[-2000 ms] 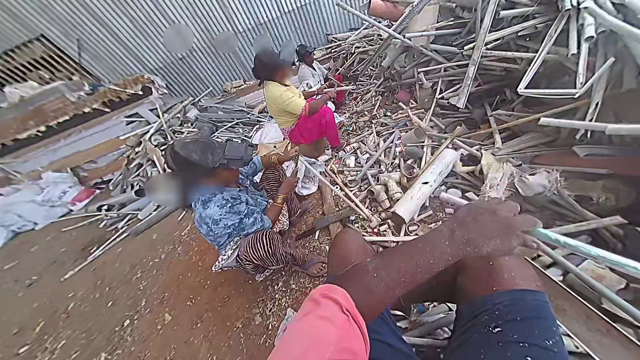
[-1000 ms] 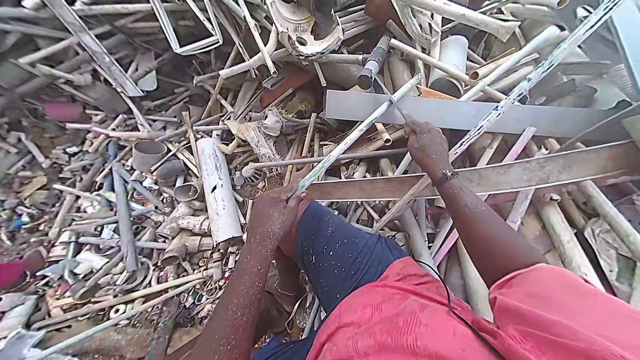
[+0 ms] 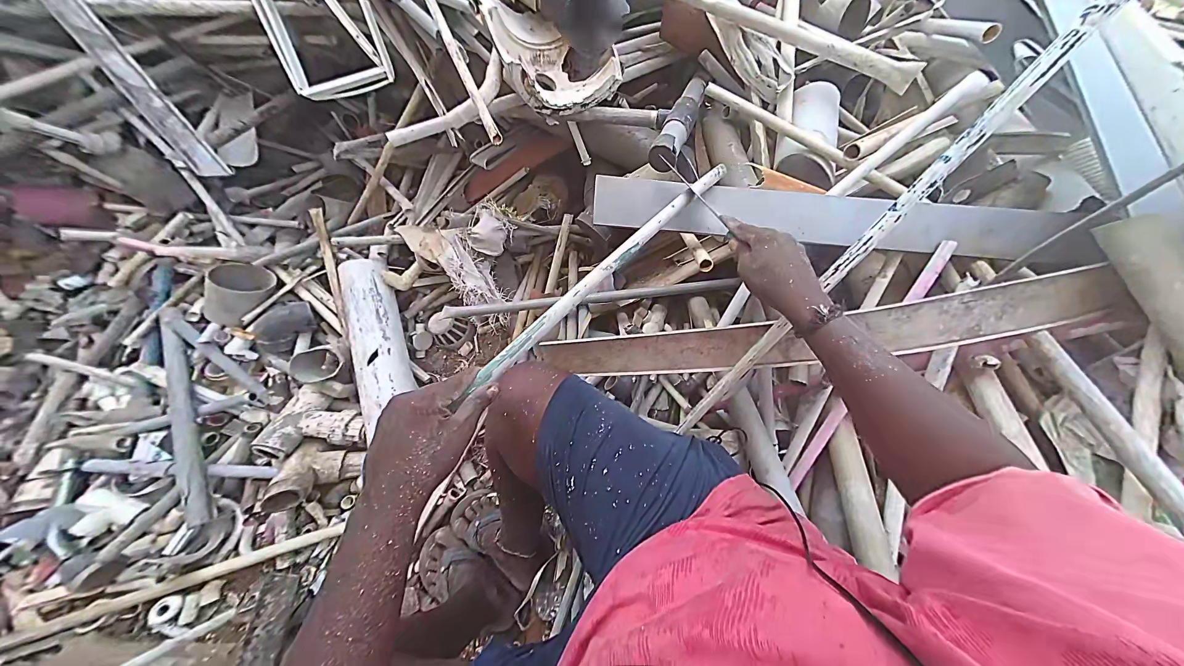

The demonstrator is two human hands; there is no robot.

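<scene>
A long, thin plastic pipe [image 3: 592, 277], white with green patches, slants up and away from my left hand [image 3: 427, 427], which is closed around its near end beside my knee. My right hand [image 3: 770, 264] grips a thin metal blade [image 3: 708, 205] that crosses the pipe close to its far end. The blade's handle is hidden in my fist. Pale specks cover my forearms, knee and blue shorts. Beyond the pipe's far tip lies a grey pipe piece with a dark end [image 3: 677, 125].
Scrap plastic pipes and fittings are heaped all around. A flat grey strip [image 3: 832, 215] and a brownish strip [image 3: 832, 335] lie across the heap under my right arm. A thick white pipe [image 3: 375, 333] lies left of the held pipe. A long speckled strip [image 3: 943, 166] slants up right.
The view has swung from two seated people by a corrugated wall to the scrap heap. Since one second ago, both hands keep their holds, with little plain movement.
</scene>
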